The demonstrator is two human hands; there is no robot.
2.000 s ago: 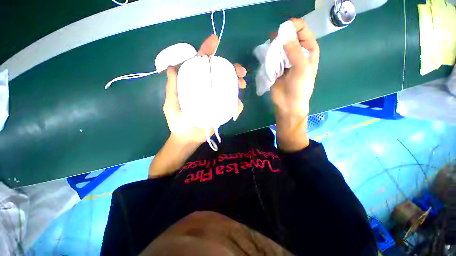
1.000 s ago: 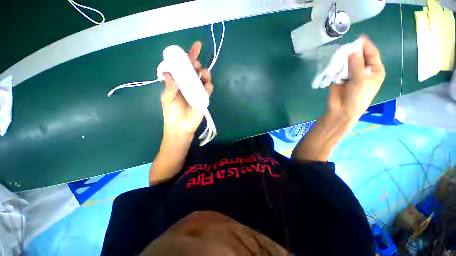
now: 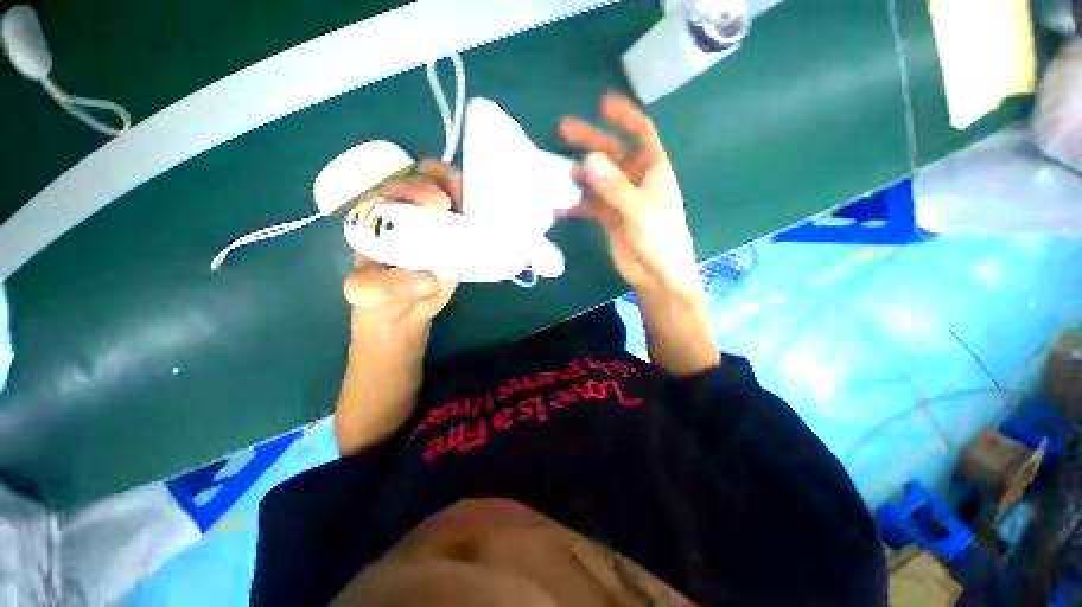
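Note:
My left hand [image 3: 398, 288] grips a white rounded device [image 3: 445, 246] held lengthwise, dark marks at its left end and a cord loop at its right. A second white device [image 3: 361, 174] shows just beyond the left fingers, its cord trailing lower left; whether it is gripped is hidden. Another cord loop rises beyond the hand. A white wiping cloth [image 3: 504, 160] lies against the held device's upper side. My right hand [image 3: 641, 213], slightly blurred, has its fingertips on the cloth's right edge, some fingers spread.
The green bench [image 3: 214, 344] has a pale rail [image 3: 255, 115] along its far side. Beyond it lies a white device with a cord [image 3: 26, 43]. A whitish dispenser with a silver top [image 3: 717, 21] stands upper right, yellow sheets [image 3: 982, 59] farther right. Blue floor lies below.
My right hand has come back left from beside the dispenser, bringing the cloth to the device. My left hand has turned the device from steeply slanted to nearly level. The view has shifted.

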